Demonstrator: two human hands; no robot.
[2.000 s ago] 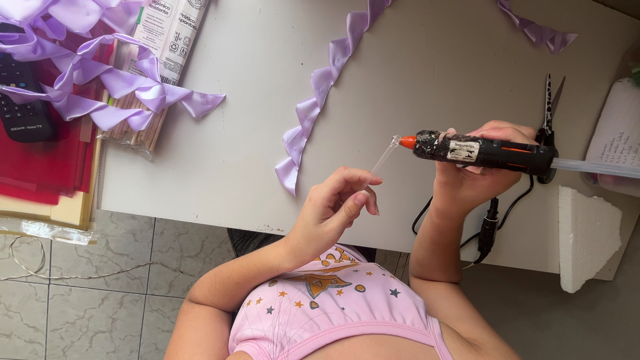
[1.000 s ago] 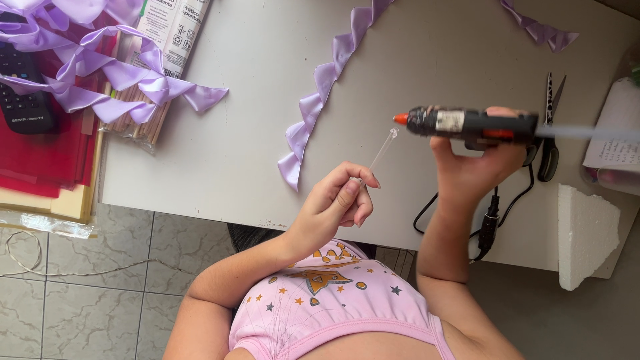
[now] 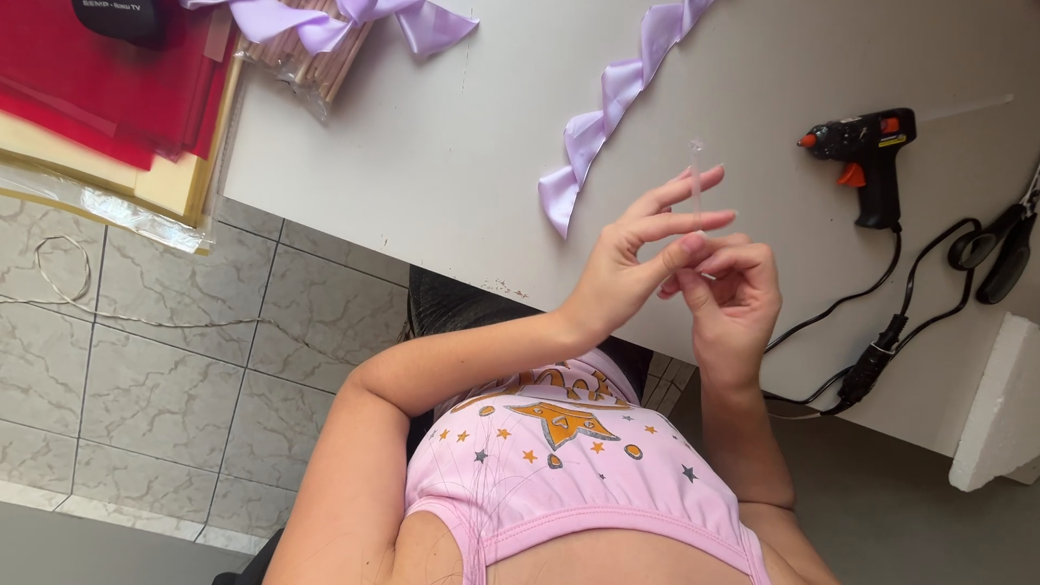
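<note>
My left hand (image 3: pixel 650 240) holds a thin clear stick (image 3: pixel 696 175) upright between its fingers, with a small clear blob at the stick's top end. My right hand (image 3: pixel 731 301) meets it below, thumb and fingers pinched at the lower part of the stick, which the fingers hide. To the right, a black hot glue gun (image 3: pixel 877 158) with an orange tip and trigger lies on the table, a clear glue stick (image 3: pixel 967 106) reaching out of its back. A strip of folded lilac ribbon (image 3: pixel 605 114) lies left of my hands.
Black-handled scissors (image 3: pixel 1003 244), the gun's power cord (image 3: pixel 873 361) and a white foam block (image 3: pixel 995 406) are at the right. Red sheets (image 3: pixel 97 89), a bag of wooden sticks (image 3: pixel 313 61) and more lilac ribbon (image 3: pixel 435 28) occupy the upper left. The table (image 3: pixel 463 203) ends just before my torso.
The glue gun, held in my right hand in both earlier frames, now lies on the table. My right hand has come over to my left hand and the stick. The view has shifted.
</note>
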